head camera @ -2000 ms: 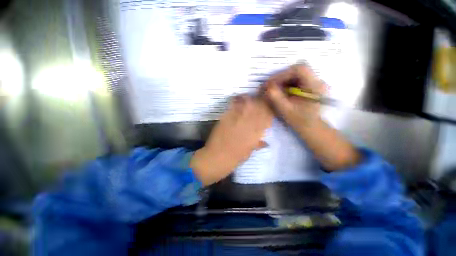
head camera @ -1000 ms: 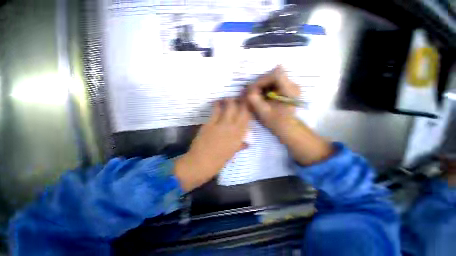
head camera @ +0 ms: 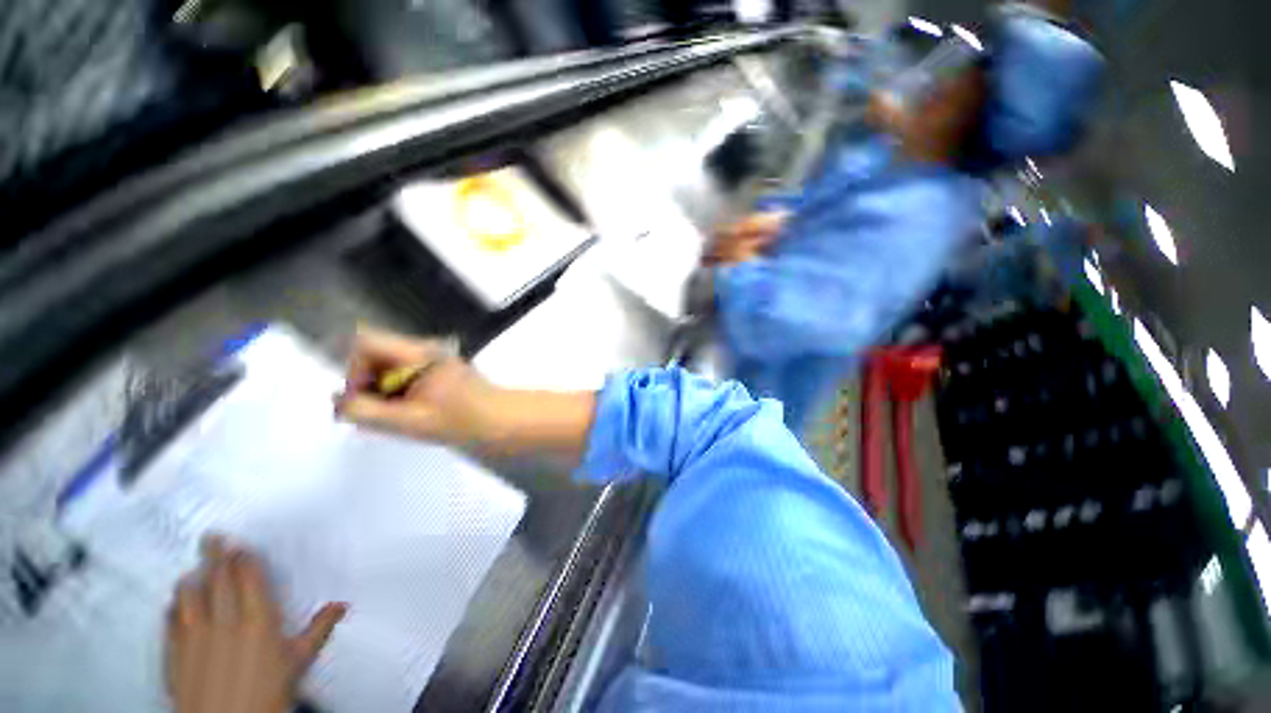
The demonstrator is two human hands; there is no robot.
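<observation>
The white record form [head camera: 397,522] lies on the clipboard, whose blue edge [head camera: 89,475] and dark clip [head camera: 170,415] show at the left. My right hand [head camera: 404,390] holds a yellow-and-black pen [head camera: 407,373] at the upper right edge of the form. My left hand [head camera: 237,634] lies palm down on the papers at the lower left, fingers spread, cut off below by the picture's edge. The work instruction sheet [head camera: 42,655] is partly in view at the left edge. The frame is blurred, so the writing cannot be read.
A black box [head camera: 418,273] with white paper and a yellow tape roll [head camera: 489,212] lies beyond my right hand. A person in a blue smock and cap [head camera: 871,237] is at the line. Red legs or rails [head camera: 892,432] and a dark shelf of bins [head camera: 1066,488] are at the right.
The view has swung right, bringing the neighbouring person and shelf into view. My right hand with the pen is now apart from my left hand, near the form's edge.
</observation>
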